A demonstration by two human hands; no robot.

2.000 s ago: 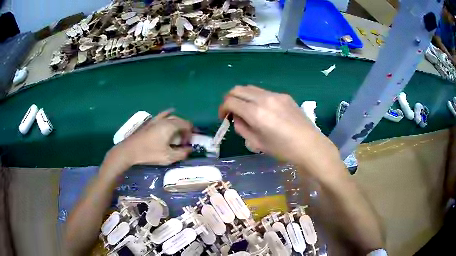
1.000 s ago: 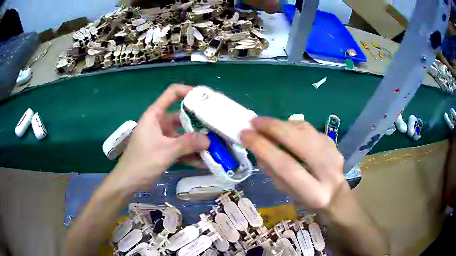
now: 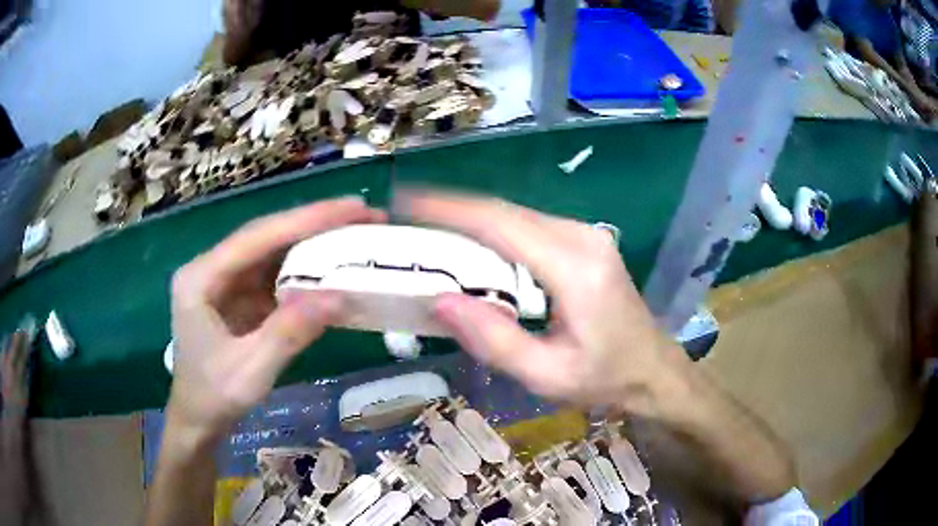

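A glossy white device housing (image 3: 406, 257) is held level between both hands above the belt. Its two shell halves lie together with a dark seam and a stepped cut-out facing me. My left hand (image 3: 252, 298) grips its left end, thumb on the lower front. My right hand (image 3: 545, 298) grips its right end, thumb below the seam; its fingers are blurred. The inside of the housing is hidden. A parked white housing (image 3: 393, 399) lies just above the heap of flat beige face panels (image 3: 453, 462) with thin sprue stubs.
A green belt (image 3: 494, 170) crosses the view, with white housings (image 3: 813, 211) at right. A pale metal post (image 3: 725, 164) slants at right. Across the belt are another heap of parts (image 3: 298, 103), a blue tray (image 3: 617, 57) and parts of other people. Another person's hand shows at the left edge.
The open shell with its blue battery showing and the separate white cover are now together as one housing, turned level with its seam towards me. Both hands now hold its ends. The view has shifted.
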